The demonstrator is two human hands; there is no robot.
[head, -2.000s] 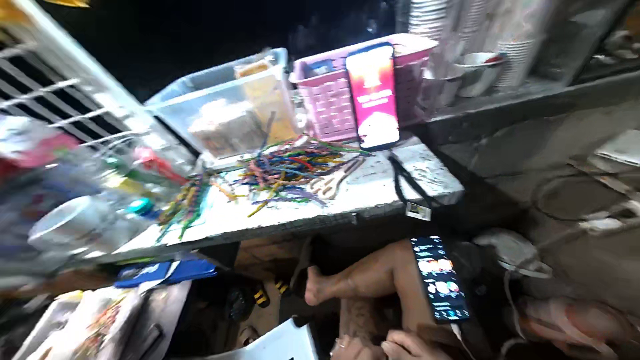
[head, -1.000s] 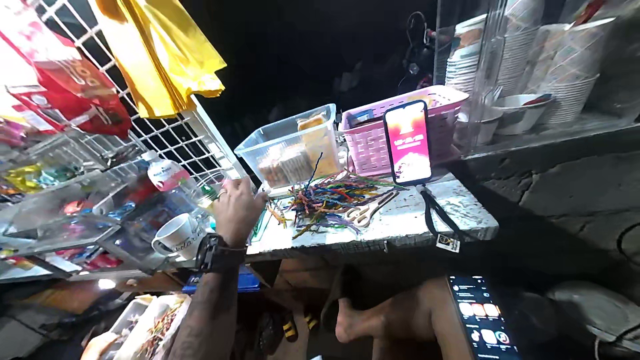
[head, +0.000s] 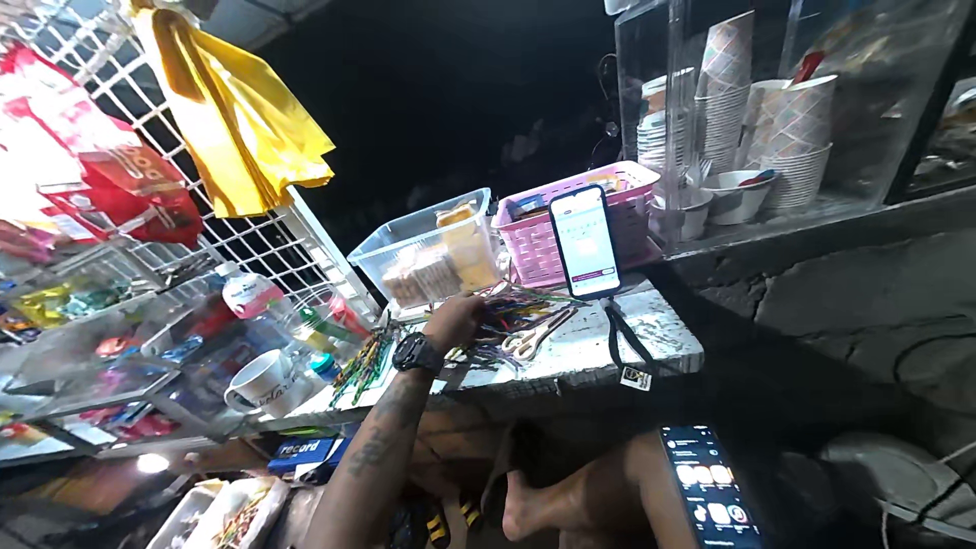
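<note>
My left hand (head: 455, 322), with a black watch on its wrist, reaches onto a white, worn wooden shelf and touches the left side of a pile of thin multicoloured braided strands (head: 526, 305). Its fingertips are hidden among them, so I cannot tell whether it grips any. Scissors with pale handles (head: 534, 335) lie at the front of the pile. A smaller bunch of green and mixed strands (head: 364, 366) lies left of the watch. My right hand is not in view. A phone with a lit screen (head: 585, 242) stands upright behind the scissors, its black strap (head: 627, 335) hanging forward.
Behind the shelf stand a clear plastic bin (head: 374, 252) and a pink basket (head: 534, 252). A white mug (head: 263, 385) and bottles are at left, stacked paper cups (head: 797, 145) at right. A second phone (head: 709, 488) rests on my leg; a tray of strands (head: 244, 515) sits low left.
My left hand has moved right, from the shelf's left part to the pile of strands. The standing phone's screen has turned from pink to mostly white. Two seconds ago, hands showed at the bottom edge.
</note>
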